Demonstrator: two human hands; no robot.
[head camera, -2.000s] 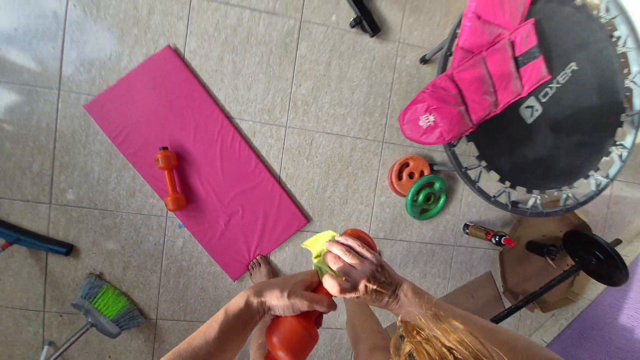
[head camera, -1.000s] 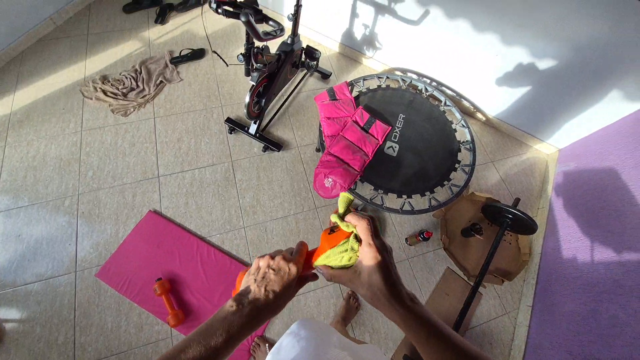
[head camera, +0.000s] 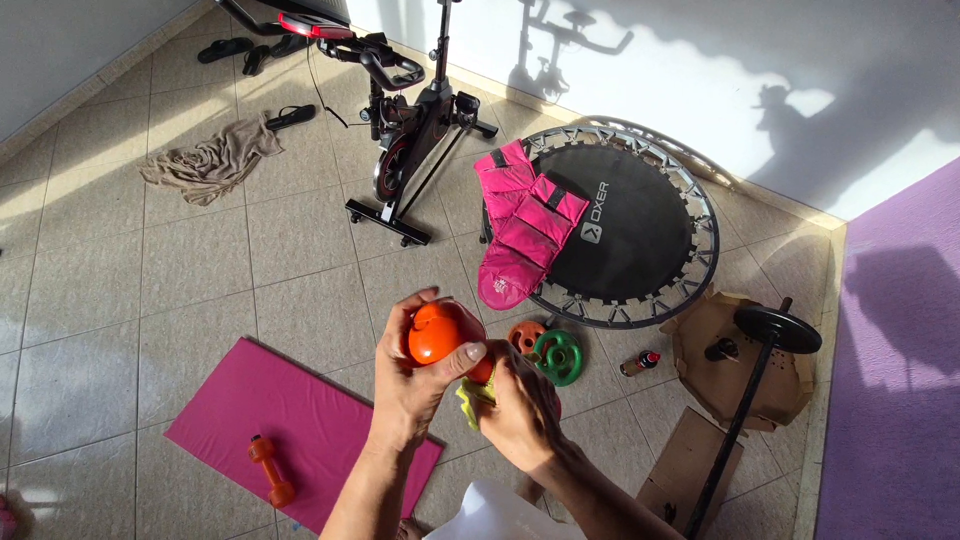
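Note:
My left hand (head camera: 412, 364) grips the rounded end of an orange dumbbell (head camera: 435, 334), fingers curled over its far side and the thumb across the front. My right hand (head camera: 521, 397) is closed around the dumbbell's handle with a yellow-green cloth (head camera: 474, 401) between palm and handle; part of the cloth hangs loose below. The dumbbell's other end is mostly hidden behind my right hand. A second orange dumbbell (head camera: 271, 472) lies on the pink exercise mat (head camera: 322, 420) at the lower left.
Pink ankle weights (head camera: 525, 232) lie on a mini trampoline (head camera: 637, 217). Near it are a green weight plate (head camera: 559, 358), an orange plate (head camera: 523, 336), a bottle (head camera: 637, 364), cardboard (head camera: 690, 465) and a barbell (head camera: 739, 420). Farther off stand an exercise bike (head camera: 420, 150), a brown cloth (head camera: 214, 161) and sandals (head camera: 291, 117).
The dumbbell has turned in my hands, its rounded orange end now facing up in my left hand. My right hand has moved from the cloth-covered end to the handle. The view has shifted.

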